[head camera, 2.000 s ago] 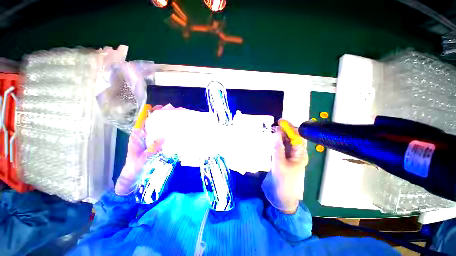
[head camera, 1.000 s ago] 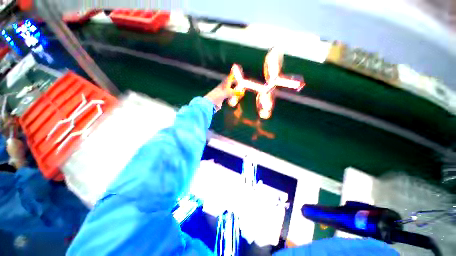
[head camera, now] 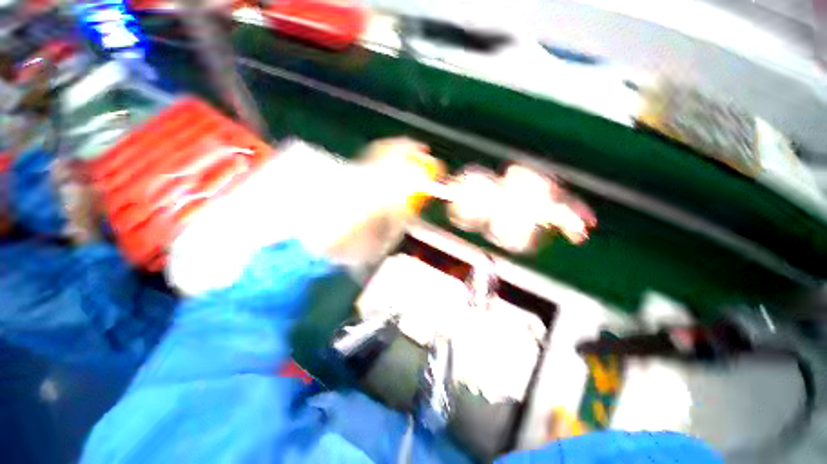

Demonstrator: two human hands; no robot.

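Observation:
Everything is blurred. My left hand [head camera: 392,186], with orange finger cots, is at the upper middle, gripping the left end of a glowing whitish-pink lamp [head camera: 517,204] above the green mat. A second lamp with chrome lobes [head camera: 438,376] lies in front of me around a washed-out white block [head camera: 503,349], over the white-framed dark panel. Of my right hand [head camera: 567,423], only orange-covered fingertips seem to show at the lower edge, by the blue sleeve. Its grip is hidden.
A red crate [head camera: 172,172] stands at left, with a washed-out white stack [head camera: 272,208] beside it. The black screwdriver [head camera: 653,343] and its cord are at right, above white foam [head camera: 653,394]. Blurred orange discs [head camera: 601,376] lie nearby. Another person's blue sleeve [head camera: 54,308] is at left.
Two seconds ago both hands were at the middle lamp. My left hand then reached to the glowing lamp at the back; it now holds it nearer me. The view has swung left.

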